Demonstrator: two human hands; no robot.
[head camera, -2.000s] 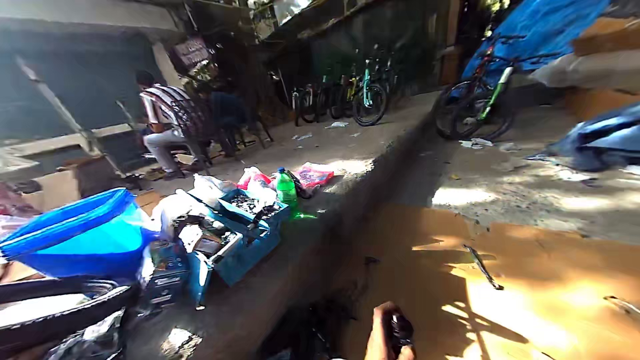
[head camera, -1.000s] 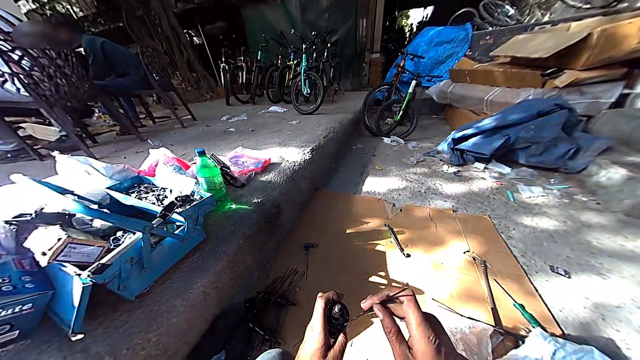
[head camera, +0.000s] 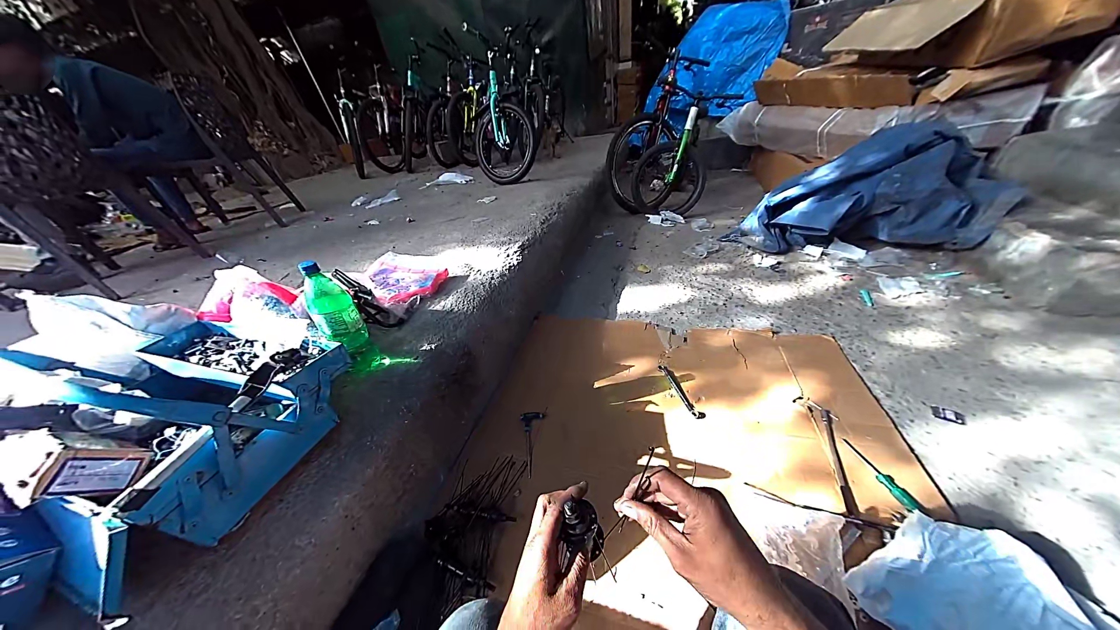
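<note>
My left hand (head camera: 547, 560) grips a dark bicycle wheel hub (head camera: 579, 525), its axle end pointing up. To the right of it, my right hand (head camera: 687, 534) pinches thin black spokes (head camera: 645, 472) between thumb and fingers, close beside the hub. A bundle of black spokes and dark hub parts (head camera: 472, 525) lies left of my left hand. Beneath my hands is a flat cardboard sheet (head camera: 577, 367), which carries a T-handled hex key (head camera: 529, 420), a wrench (head camera: 681, 391), a long metal tool (head camera: 840, 464) and a green-handled screwdriver (head camera: 899, 493).
Along the left, a raised concrete ledge (head camera: 420, 420) holds an open blue metal toolbox (head camera: 219, 472) and a green plastic bottle (head camera: 334, 306). A seated person (head camera: 122, 114) is at the far left. Bicycles (head camera: 494, 122), a blue cloth (head camera: 884, 192) and cardboard boxes (head camera: 840, 86) stand or lie farther back.
My right hand, seen with a thin spoke one second ago, is now slightly farther from the hub's top. The view has swung right since two seconds ago.
</note>
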